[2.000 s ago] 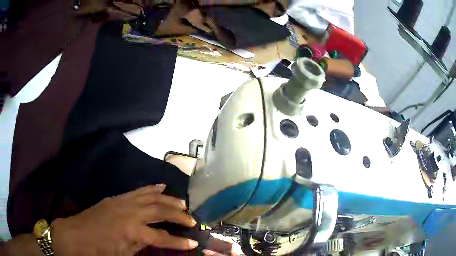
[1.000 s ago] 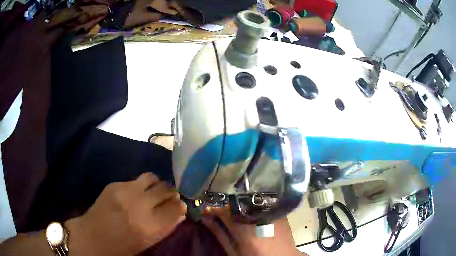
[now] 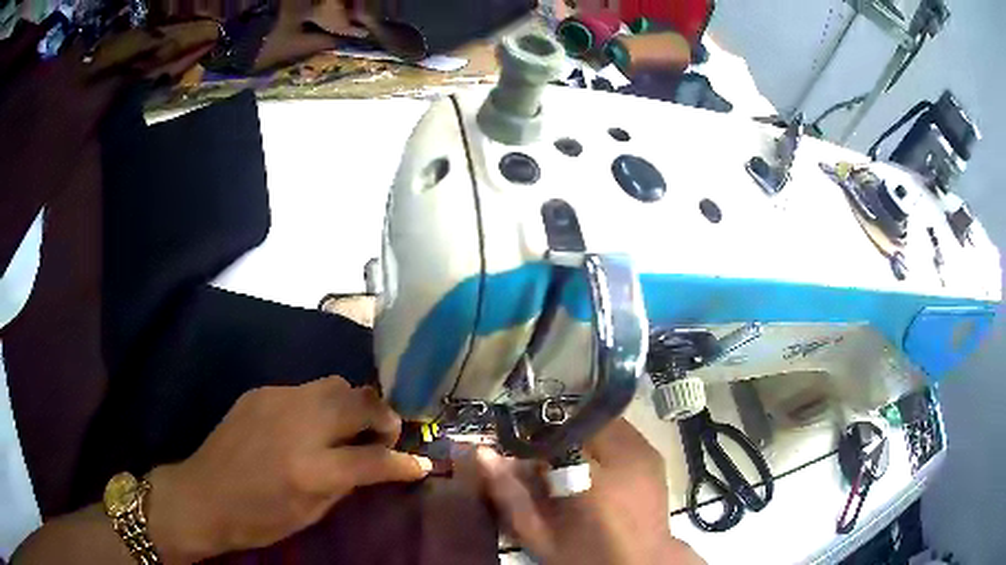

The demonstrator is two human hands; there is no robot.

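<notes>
The maroon garment panel [image 3: 386, 528] lies on the table and runs under the sewing machine head [image 3: 485, 221]. A black fabric piece [image 3: 199, 199] lies over the maroon cloth at the left. My left hand [image 3: 287, 464] rests on the cloth just left of the presser foot area, its fingers bent and its index fingertip at a small fold of maroon cloth. My right hand [image 3: 596, 502] is below the machine head, partly hidden by the shiny guard and a white knob, with its fingertips at the maroon cloth. The needle is not clearly visible.
Black-handled shears [image 3: 723, 469] lie under the machine arm. A small red and dark tool [image 3: 860, 469] lies at the right. Brown cloth pieces [image 3: 320, 33] are heaped at the back. Thread cones [image 3: 651, 53] stand behind the machine. A blue control panel [image 3: 949, 337] is at the arm's right end.
The view has shifted, showing more table at the right. My left hand has gone from flat to bent fingers near the needle area. My right hand shows more, and more maroon cloth lies in front.
</notes>
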